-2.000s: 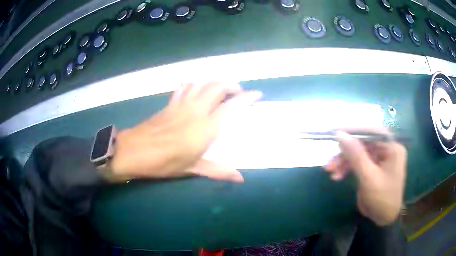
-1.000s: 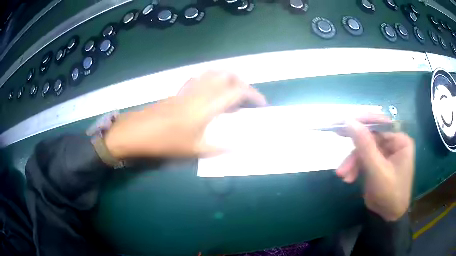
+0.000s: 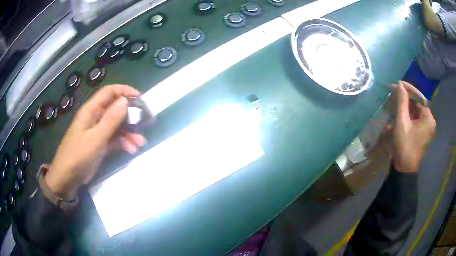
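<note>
My left hand (image 3: pixel 95 135) is above the edge rail at the left. Its thumb and fingers pinch a round black part (image 3: pixel 137 114) with a bright centre. The white wipe (image 3: pixel 180 172) lies flat on the green tabletop, glaring, to the lower right of that hand. My right hand (image 3: pixel 414 130) is at the far right, beyond the tabletop's edge, with a thin pointed hand tool between its fingers. The tool is blurred and its tip points toward the shallow metal dish (image 3: pixel 306 75). Small dark specks show inside the dish.
The dark green conveyor belt (image 3: pixel 175 82) carries many black parts behind the pale edge rail (image 3: pixel 220 67). A small whitish spot (image 3: pixel 254 98) lies between wipe and dish. Another person's arm and grey clothing (image 3: pixel 440 52) show at upper right. Yellow floor lines lie below right.
The view has swung right, bringing the dish toward the centre. My left hand has left the wipe and now holds a black part. My right hand has moved away from the wipe, past the dish.
</note>
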